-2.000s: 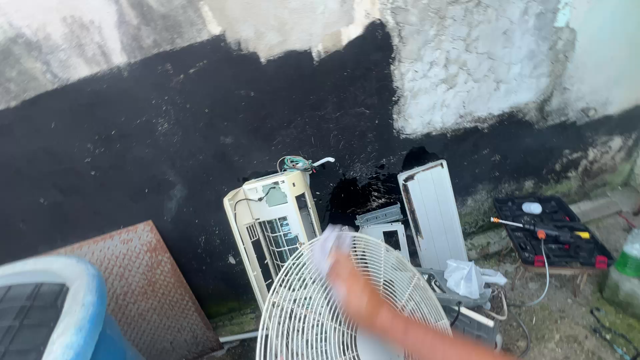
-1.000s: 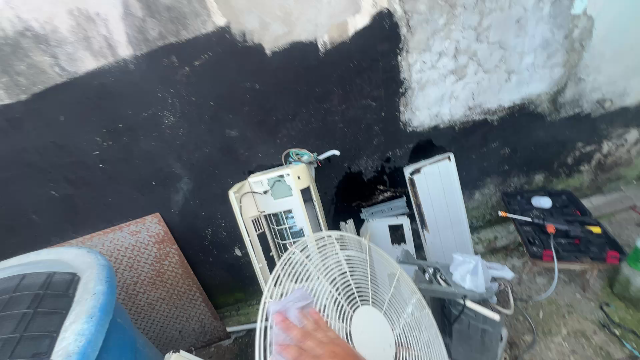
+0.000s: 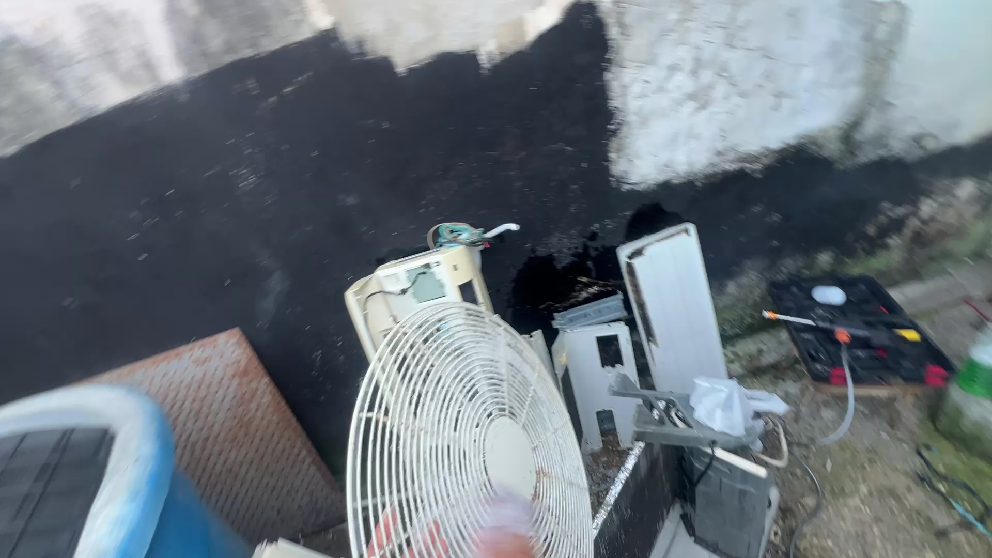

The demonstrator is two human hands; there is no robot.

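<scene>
A round white wire fan guard [image 3: 465,434] with a solid centre disc stands tilted at the bottom middle, with brownish marks on some wires. My left hand [image 3: 407,535] shows through the lower left wires, its fingers behind the guard and against it; the rest is hidden. At the bottom edge, my right hand [image 3: 505,539] is strongly blurred in front of the guard, just below the disc. It holds a pale cloth [image 3: 508,508] against the wires. The arm is out of view.
A blue tub [image 3: 147,473] and a rusty metal plate [image 3: 232,418] are at left. Behind the guard stands a cream air-conditioner casing [image 3: 418,287]. White panels [image 3: 674,310], grey parts [image 3: 725,496] and a white plastic bag [image 3: 725,407] lie right of it; farther right is a black tool case [image 3: 860,333].
My right hand with the cloth has moved down the guard, from its upper part to the lower part below the disc. The guard has turned and looks narrower. Fingers now show behind its wires.
</scene>
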